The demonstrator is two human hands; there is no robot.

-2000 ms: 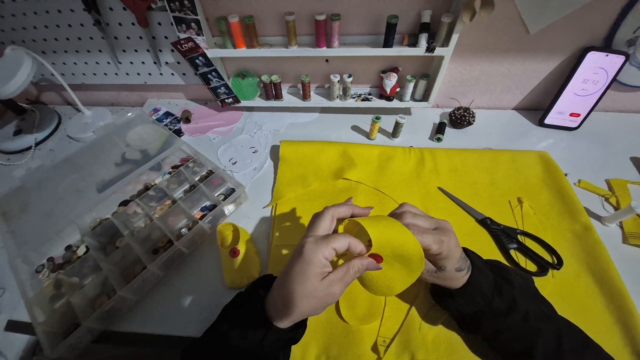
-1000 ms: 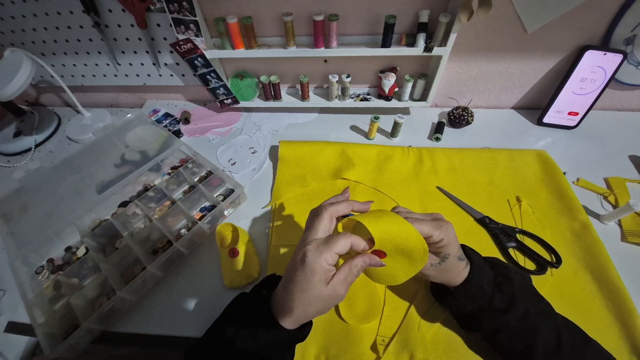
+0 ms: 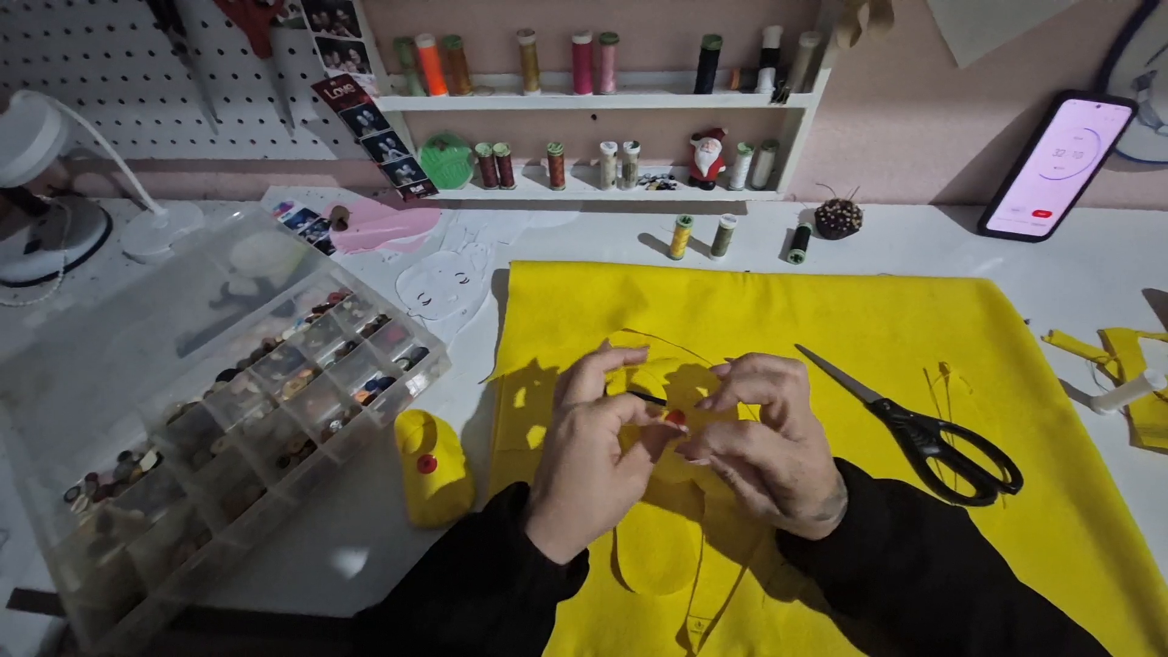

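Note:
My left hand (image 3: 598, 447) pinches a small yellow felt piece with a red button (image 3: 674, 418) between thumb and fingertips. Close beside it, my right hand (image 3: 771, 443) has its thumb and fingertips near the button; whether they hold a needle or thread is too small to tell. Beneath both hands lies a large yellow felt sheet (image 3: 912, 319), with a rounded yellow felt piece (image 3: 657, 547) on it. Left of my hands, a small yellow felt shoe-like piece (image 3: 436, 493) bears another red button (image 3: 426, 464). Black-handled scissors (image 3: 912, 429) rest on the sheet at the right.
A clear plastic compartment box (image 3: 401, 392) of buttons stands open at left. Thread spools (image 3: 681, 237) stand behind the felt, below a white shelf (image 3: 584, 102). A phone (image 3: 1058, 164) leans on the wall. Yellow scraps (image 3: 1141, 365) lie at far right.
The rounded yellow felt that both hands held up has been lowered or turned, and the red button now shows between my hands. My right hand has moved in toward the button.

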